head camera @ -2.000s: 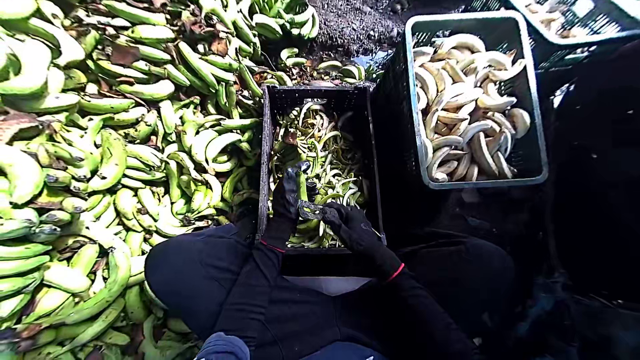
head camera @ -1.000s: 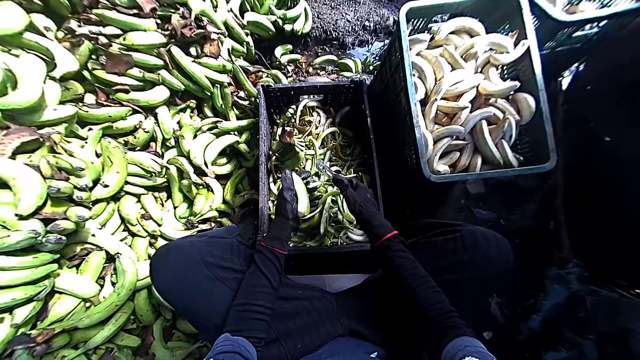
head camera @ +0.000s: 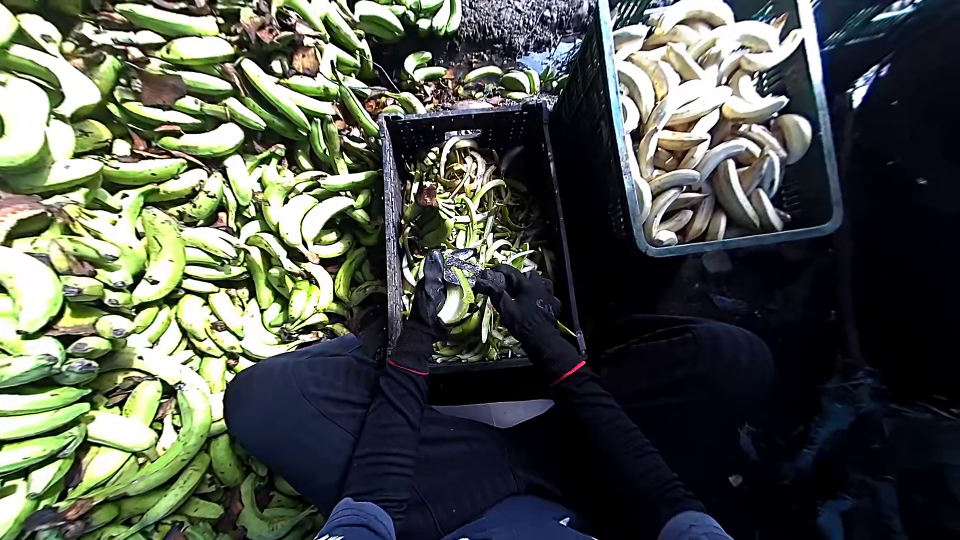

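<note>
My left hand (head camera: 429,294), in a black glove, holds a partly peeled green plantain (head camera: 454,304) over a black plastic crate (head camera: 559,217). My right hand (head camera: 525,300), gloved the same way, is closed on the handle of a knife (head camera: 463,265), whose blade lies across the upper end of the plantain. A strip of green peel stands off the fruit beside the blade. Beneath both hands, loose plantain peels (head camera: 480,202) fill much of the crate.
A large heap of unpeeled green plantains (head camera: 161,255) covers the ground at the left. A green plastic crate (head camera: 727,241) of peeled plantains (head camera: 694,112) stands at the upper right. My bent legs (head camera: 300,412) flank the near end of the black crate.
The knife, apart from the plantain's side one second ago, is now across its upper end. My right hand has come nearer to my left, and more pale flesh shows than two seconds ago.
</note>
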